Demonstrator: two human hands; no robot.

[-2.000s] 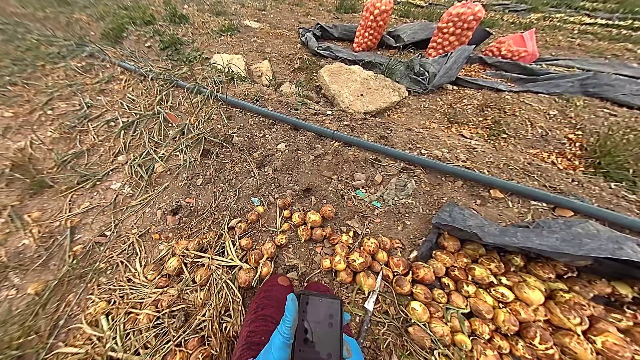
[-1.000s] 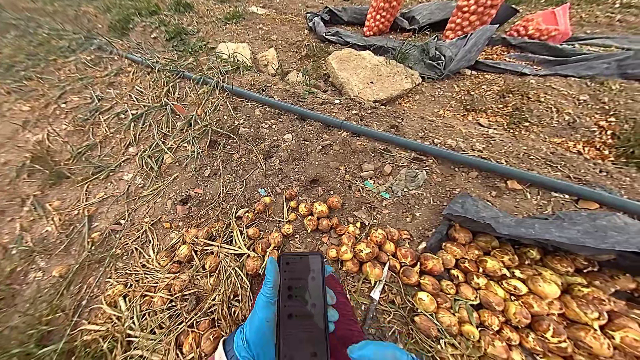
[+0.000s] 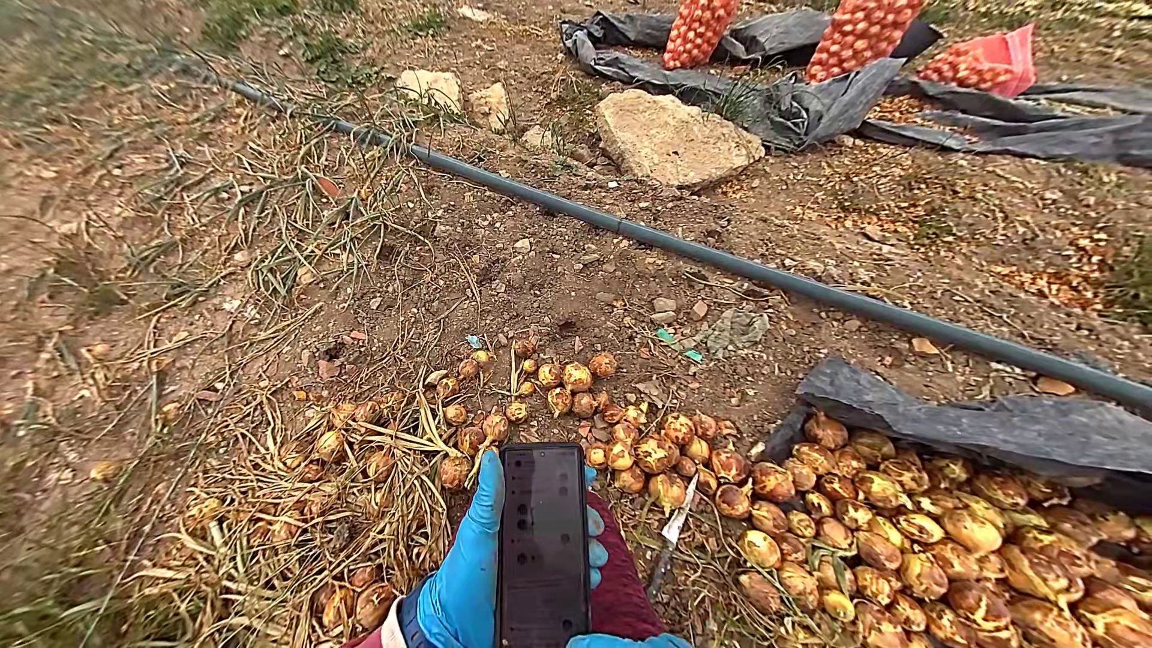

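My left hand, in a blue glove, holds a dark smartphone upright at the bottom centre, its thumb along the left edge and its fingertips around the right edge. Only a small part of my right hand, also gloved in blue, shows at the bottom edge by the phone's lower end; its fingers are mostly out of view. A knife with a dirty blade lies among the onions to the right of the phone. Loose onions lie beyond the phone, and a big heap of onions fills the lower right.
Black plastic sheeting borders the onion heap. A long grey pipe crosses the soil diagonally. Beyond it lie a large stone and smaller ones. Red mesh sacks of onions stand at the back. Dry onion tops cover the lower left.
Two seconds ago the phone sat lower, between both gloved hands. One second ago the right hand was farther right of the phone and showed more; now it is mostly below the frame.
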